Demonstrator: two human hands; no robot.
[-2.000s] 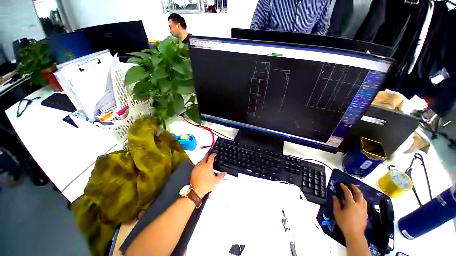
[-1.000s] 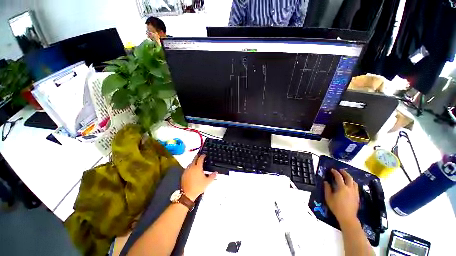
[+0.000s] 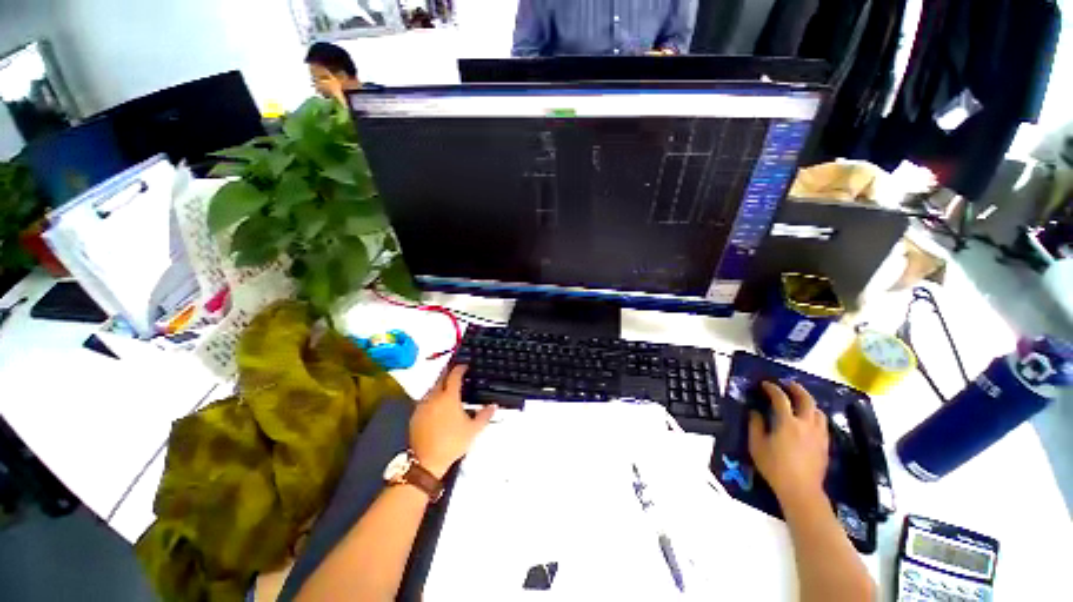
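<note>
My left hand [image 3: 445, 426] rests at the left end of the black keyboard [image 3: 588, 367], fingers apart on its edge. My right hand [image 3: 791, 437] is closed over a small dark mouse [image 3: 765, 400] on the black mouse pad [image 3: 738, 470]; the hand hides most of the mouse. The large monitor [image 3: 565, 200] behind the keyboard shows thin pale outlines on black, with an icon strip at its right edge. White paper sheets [image 3: 577, 494] lie between my forearms, with a pen [image 3: 671, 562] and a small dark piece [image 3: 540, 575] on them.
Olive-yellow fabric [image 3: 265, 435] lies left of my forearm, near a plant [image 3: 294, 200] and a blue item [image 3: 388, 348]. Right of the monitor are a blue tin [image 3: 794, 318], yellow roll [image 3: 875, 361], water bottle [image 3: 982, 406] and calculator [image 3: 947, 559]. Two people are behind the monitors.
The view has shifted right and slightly down, bringing the calculator into the picture. The drawing's outlines sit differently on the screen. My hands keep their places on keyboard and mouse.
</note>
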